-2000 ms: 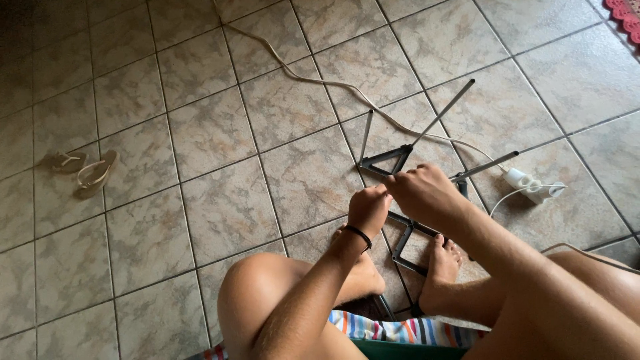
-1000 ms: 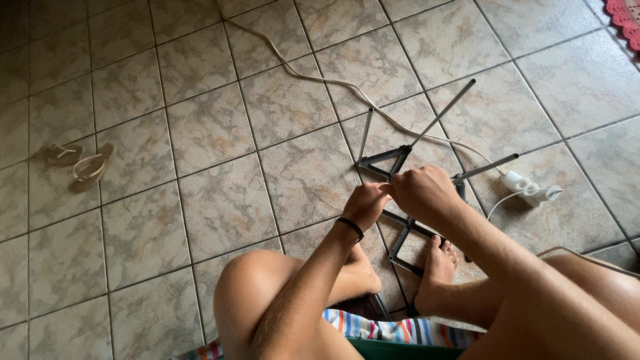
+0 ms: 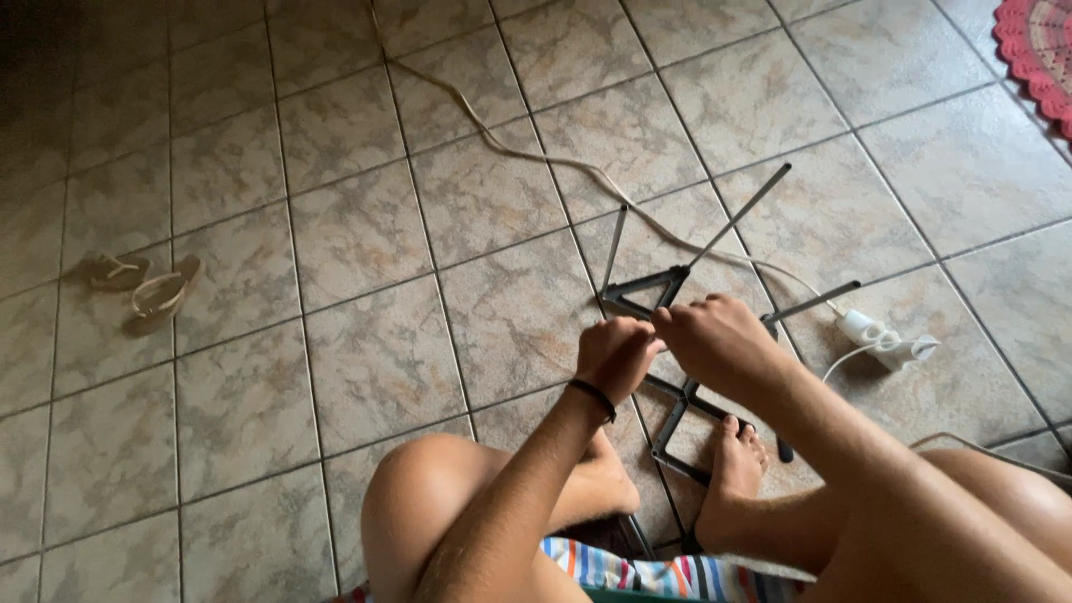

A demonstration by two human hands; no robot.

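A dark frame (image 3: 662,452) of square and triangular parts, with several thin grey rods (image 3: 741,215) sticking up from it, stands on the tiled floor between my feet. My left hand (image 3: 618,356), with a black band at the wrist, is closed over the frame's middle. Right beside it, my right hand (image 3: 712,339) is also closed, its fingers meeting those of the left. Both hands appear to grip a small part of the frame, but the fingers hide most of it. My bare foot (image 3: 737,461) rests against the square part.
A white power strip (image 3: 888,342) with a plug and cables lies right of the frame. A pale cable (image 3: 523,154) runs across the tiles beyond it. Flip-flops (image 3: 167,293) lie at the left. A red crocheted rug (image 3: 1030,71) reaches in at the top right.
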